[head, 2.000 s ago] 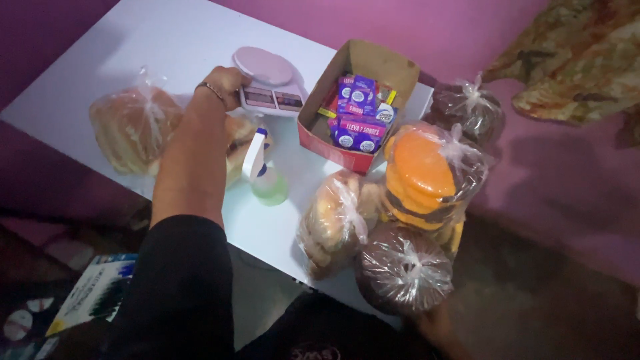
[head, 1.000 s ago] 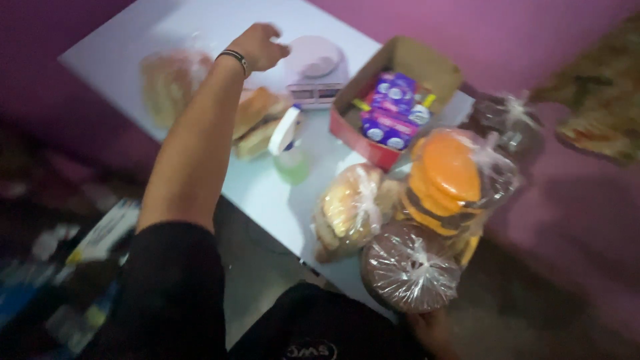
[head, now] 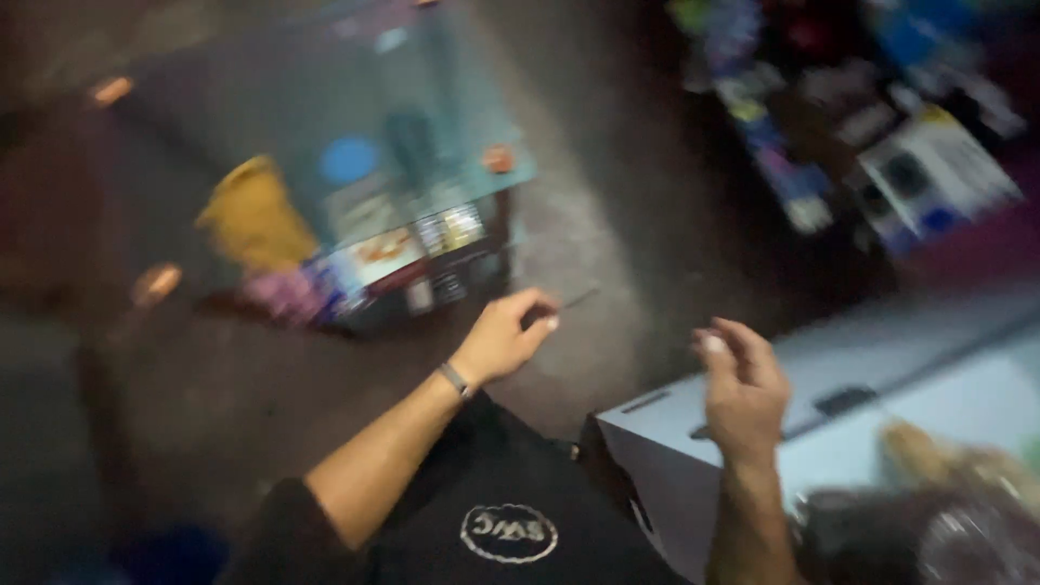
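My left hand (head: 512, 337), with a band on the wrist, is raised in front of my dark shirt, its thumb and fingers curled. A thin dark line shows beside its fingertips; blur hides whether it is held. To the right, my right hand (head: 743, 382) is up near the corner of a white table (head: 666, 414), fingers bent, with nothing visible in it. At the lower right on that table lie a dark item in clear plastic wrap (head: 886, 528) and blurred bread (head: 918, 451).
A glass-topped table (head: 455, 89) at the upper left bears a yellow bag (head: 258, 215), a round blue thing (head: 349, 158) and several small packs (head: 390, 256). Assorted blurred goods and a white box (head: 938, 179) are at the upper right.
The view has swung far away from the white table with the scale and the red box. My left hand, earlier over that table beside the scale, is now in front of my body.
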